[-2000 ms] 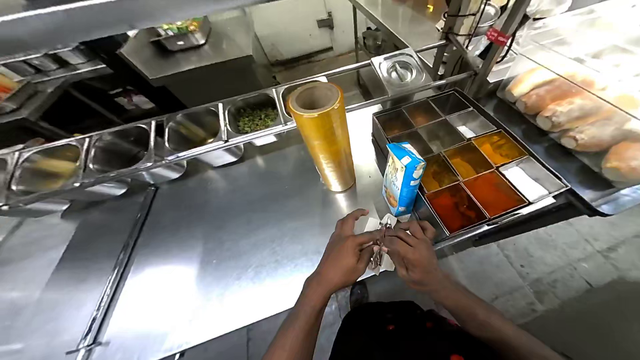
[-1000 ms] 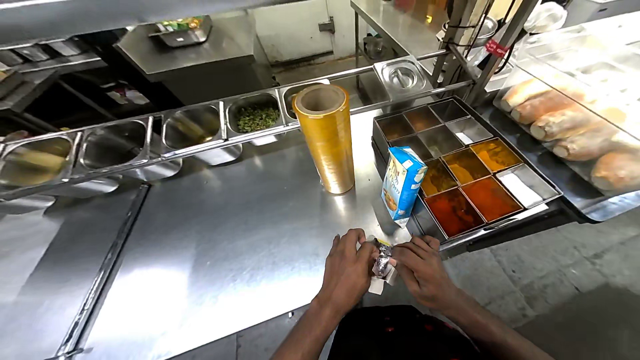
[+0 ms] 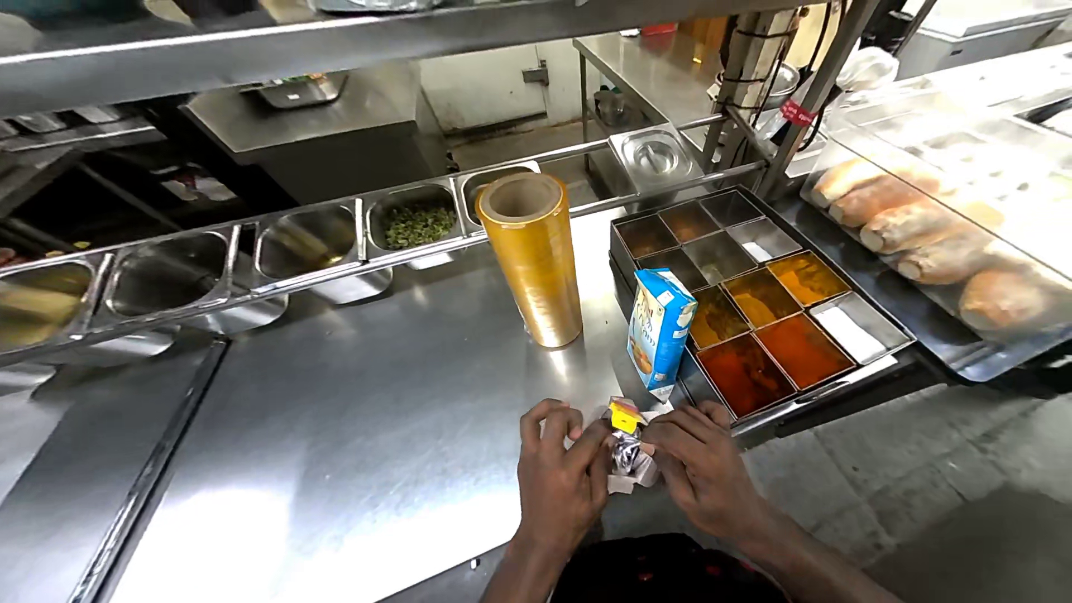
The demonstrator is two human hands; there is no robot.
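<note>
Between my hands, at the edge of the steel counter, is a small opened carton [image 3: 624, 416] with yellow and white flaps and a silvery foil wrapping [image 3: 626, 455] inside. My left hand [image 3: 561, 473] grips its left side with bent fingers. On the right side, the fingers of my right hand [image 3: 699, 461] pinch it; their tips are partly hidden. Just beyond my hands stands a blue and white drink-type carton [image 3: 660, 331], leaning slightly. A tall roll of yellowish cling film [image 3: 536, 268] stands upright on the counter, behind and left of that carton.
A steel box of square compartments [image 3: 766, 293] holds red, orange and yellow powders at right. Bread loaves [image 3: 930, 222] lie under a clear cover beyond it. Steel containers line a rail [image 3: 310, 272] behind the counter [image 3: 360, 427], one holding chopped greens [image 3: 417, 226]. A lidded pan [image 3: 656, 159] sits at the rail's end.
The small carton between my hands now shows its yellow flap and foil more plainly. Both hands have stayed at about the same place, with their fingers shifted around it.
</note>
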